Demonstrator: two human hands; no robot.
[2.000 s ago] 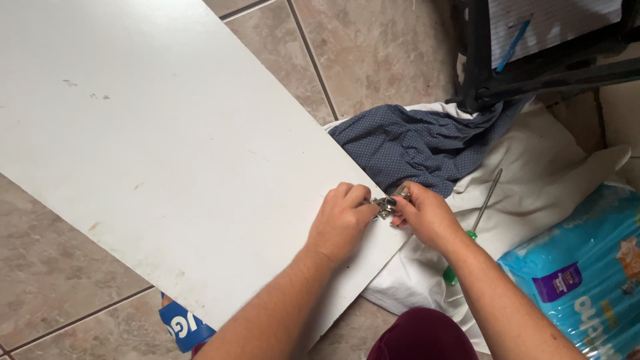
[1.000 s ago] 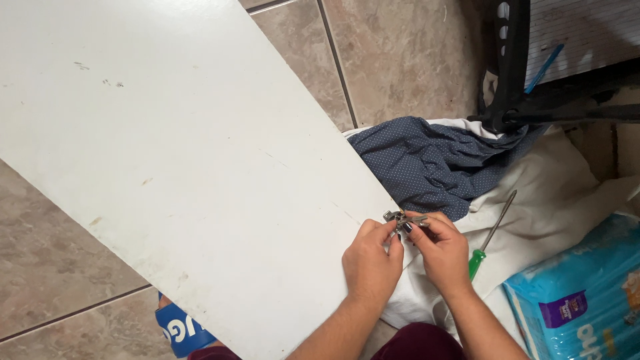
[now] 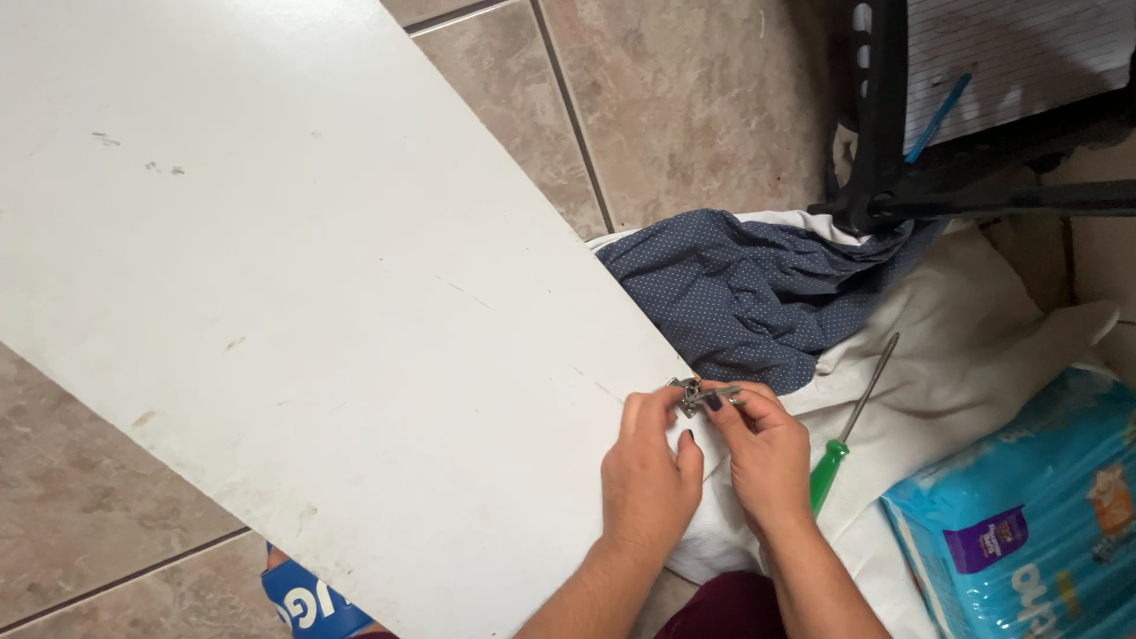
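Observation:
A small metal hinge point(image 3: 690, 396) is at the right edge of a white board point(image 3: 355, 293), near its lower corner. My right hand point(image 3: 770, 453) grips the hinge's arm between thumb and fingers. My left hand point(image 3: 650, 470) is at the other side of the hinge, its index finger against the metal and its thumb apart from it; whether it bears any of the hinge's weight cannot be told. To the right of my right hand, a screwdriver with a green handle point(image 3: 828, 475) lies on white cloth point(image 3: 941, 355).
Dark blue dotted cloth point(image 3: 728, 293) lies beside the board's edge. A blue plastic package point(image 3: 1021, 506) is at the lower right. A black frame point(image 3: 879, 133) and lined paper point(image 3: 1003, 62) with a blue pen point(image 3: 939, 117) are at the upper right. A blue sandal point(image 3: 311, 603) shows below the board.
Both hands stay at the hinge by the board's edge. The left thumb now stands away from the metal, and the hinge's arm shows more plainly in the right fingers.

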